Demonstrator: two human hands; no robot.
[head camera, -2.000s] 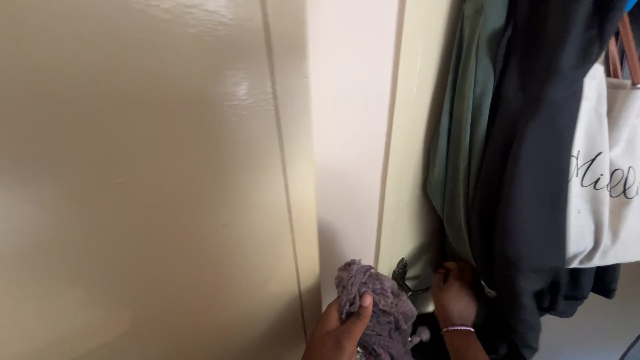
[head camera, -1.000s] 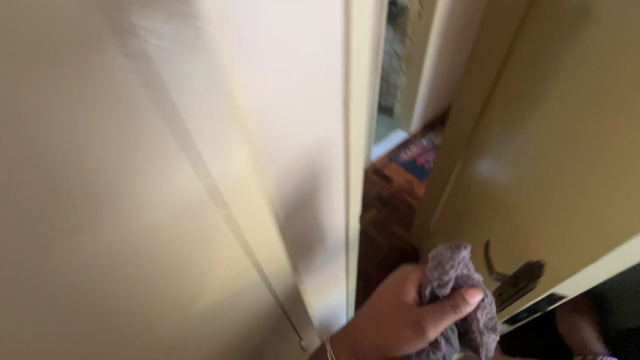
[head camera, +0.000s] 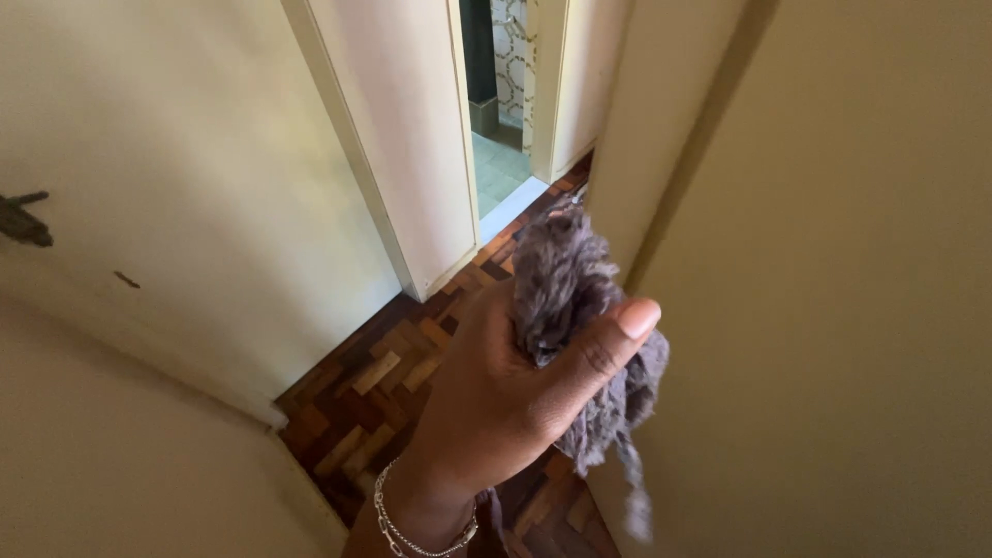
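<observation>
My left hand (head camera: 496, 395), with a silver chain bracelet at the wrist, is closed around a bundle of fuzzy grey-purple yarn (head camera: 562, 271). The thumb presses across the front of the bundle, and loose strands hang from its lower side. Both are in the middle of the view, above a parquet floor (head camera: 372, 387) and close to the cream door (head camera: 814, 310) on the right. My right hand is out of view.
At the left, a cream door (head camera: 232, 194) carries a dark metal handle (head camera: 23, 221) and a keyhole. A white wall post (head camera: 395, 132) stands beyond it. Further back, a doorway opens on a pale tiled floor (head camera: 500, 167) and patterned wall tiles.
The view has turned from the hanging clothes and bags to a parquet passage. The door at the right, ajar one second ago, shows more broadly now. My right hand has left the view.
</observation>
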